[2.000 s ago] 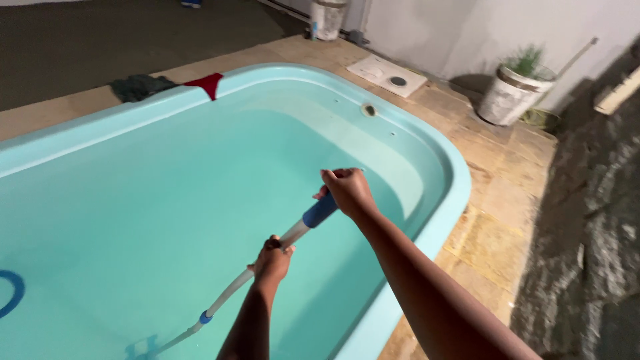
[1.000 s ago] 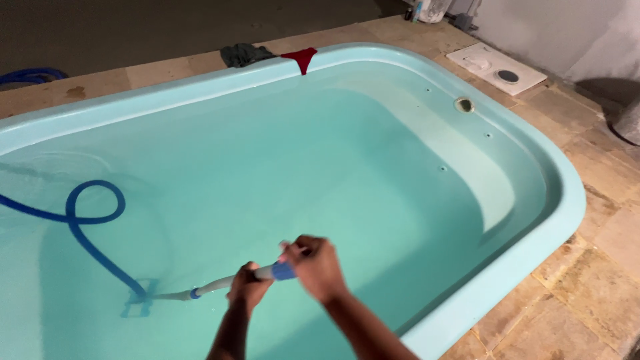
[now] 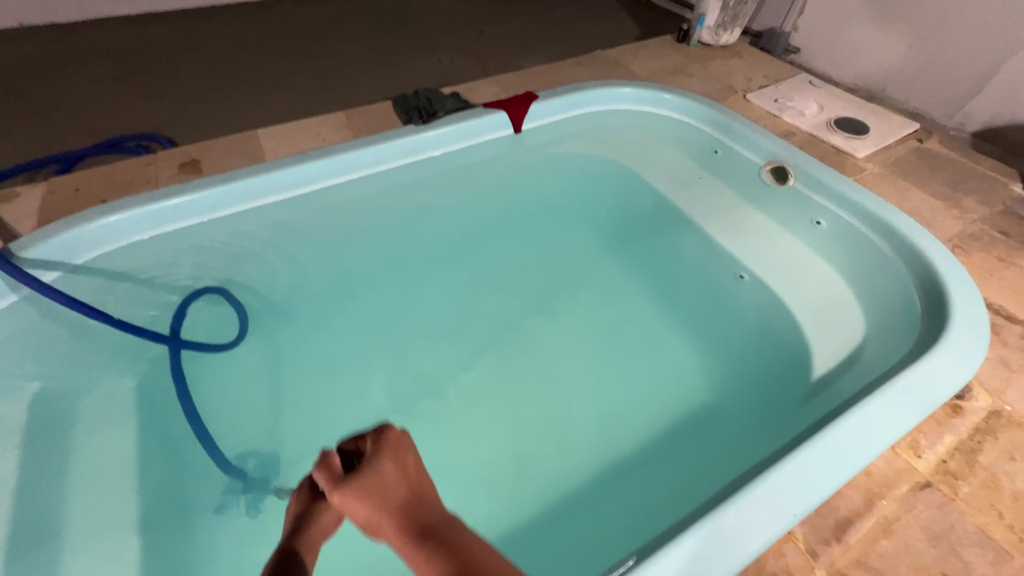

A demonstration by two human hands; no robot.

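My left hand (image 3: 310,512) and my right hand (image 3: 386,484) are close together over the water at the lower middle. Both are closed around a pole, now mostly hidden behind them; a short pale piece of the pole (image 3: 282,493) shows left of my left hand. It leads to a pool vacuum head (image 3: 250,485) under the water, blurred by ripples. From that head a blue hose (image 3: 188,392) rises, makes a loop and runs out over the pool's left side.
The light blue pool rim (image 3: 864,448) curves around the right side. A red cloth (image 3: 516,109) and dark cloth (image 3: 430,106) lie at the far edge. More blue hose (image 3: 112,152) lies far left. A white cover plate (image 3: 832,114) and a bucket (image 3: 724,20) stand beyond.
My hands have come together, and the pole, plainly seen before with its blue grip, is now mostly hidden behind them. The view has swung left since two seconds ago.
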